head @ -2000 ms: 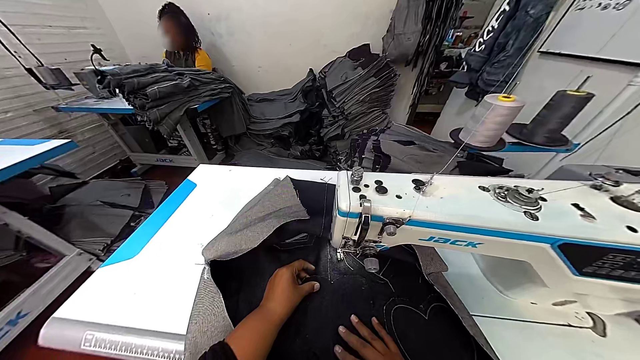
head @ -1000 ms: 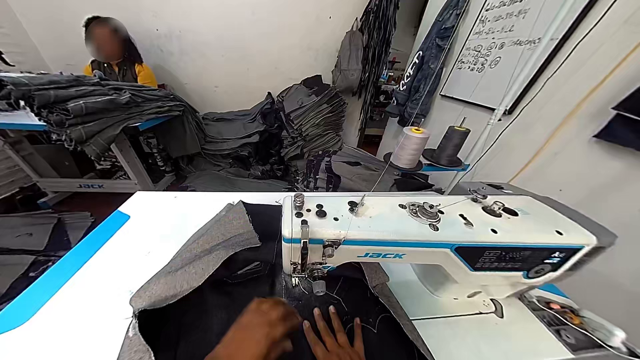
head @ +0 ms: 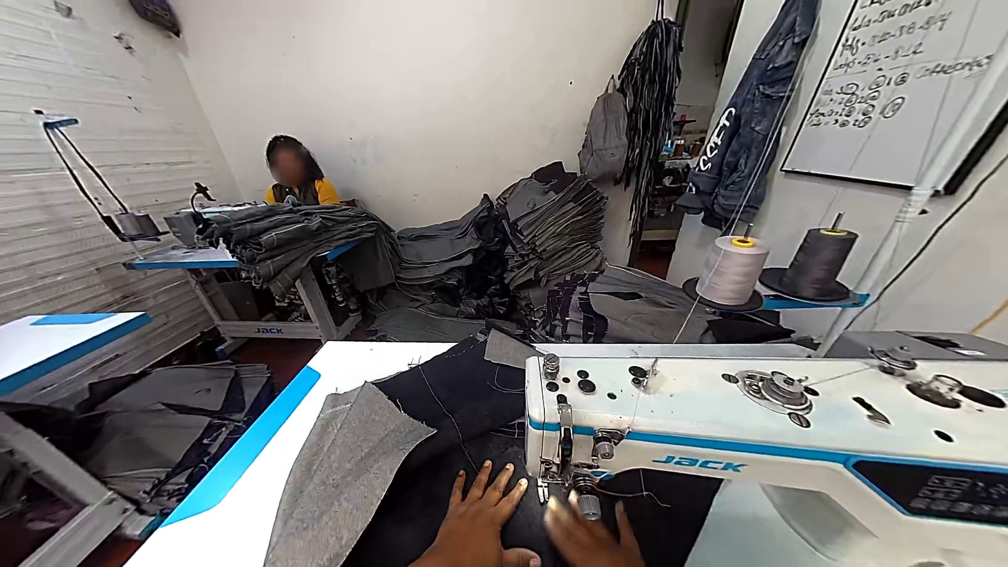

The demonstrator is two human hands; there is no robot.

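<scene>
A dark denim piece (head: pixel 429 472) with a grey underside lies on the white sewing table, its left part folded over. My left hand (head: pixel 484 520) rests flat on it with fingers spread, left of the needle area. My right hand (head: pixel 587 531), blurred, is just in front of the presser foot (head: pixel 543 490) of the white Jack sewing machine (head: pixel 709 409); whether it grips the cloth cannot be told. Light stitch lines show on the denim. Loose thread ends lie near the needle.
A grey thread cone (head: pixel 732 269) and a dark thread cone (head: pixel 819 260) stand behind the machine. Stacked denim (head: pixel 551 228) is heaped by the wall. A person (head: pixel 295 173) sits at another table (head: pixel 197 258) at the back left. More cut pieces (head: pixel 142 433) lie at the left.
The cloth under the machine has shifted, and the stitched curve seen at its right earlier no longer shows there. My left hand has flattened with its fingers spread. The view has swung between frames.
</scene>
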